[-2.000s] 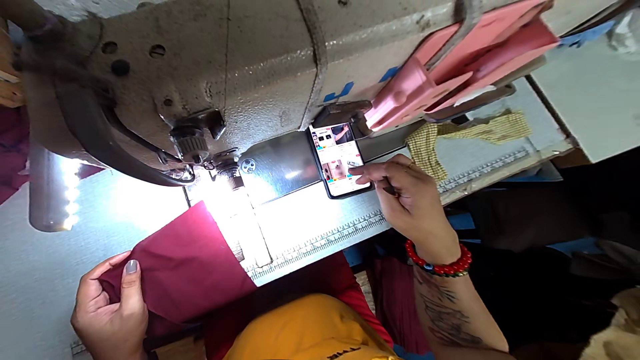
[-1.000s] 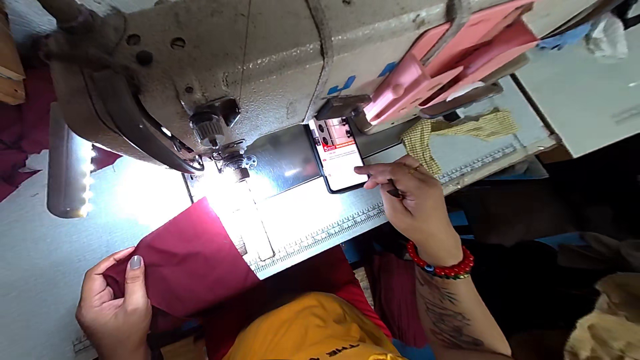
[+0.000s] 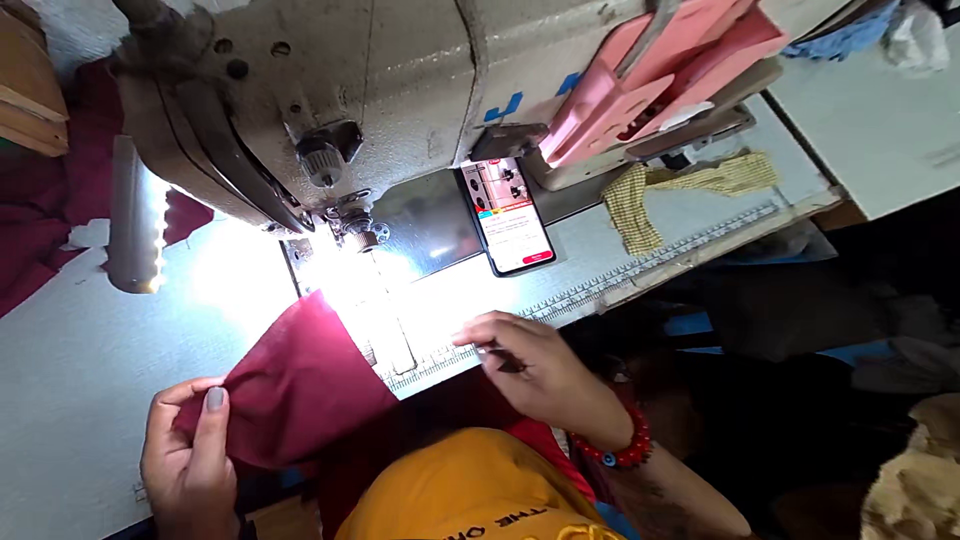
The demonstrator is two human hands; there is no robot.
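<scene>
My left hand (image 3: 191, 454) pinches the left edge of a maroon cloth (image 3: 300, 382) between thumb and fingers. The cloth spreads over the table edge, and its top corner lies just below the needle area of a sewing machine (image 3: 360, 232). My right hand (image 3: 529, 364), with a red beaded bracelet at the wrist, hovers over the table's front edge, fingers curled. A small dark item seems to lie within that hand; what it is cannot be told. Above it a smartphone (image 3: 514, 225) with a lit screen lies on the machine bed, touched by neither hand.
A measuring tape (image 3: 577, 296) runs along the table's front edge. Yellow checked cloth (image 3: 637, 217) lies right of the phone. A pink plastic holder (image 3: 645, 82) is fixed to the machine. At left are an LED lamp (image 3: 135, 225) and more maroon cloth (image 3: 94, 150).
My right hand has moved off the phone, down and to the left toward the table edge. The phone's screen shows a different page. My left hand still grips the maroon cloth.
</scene>
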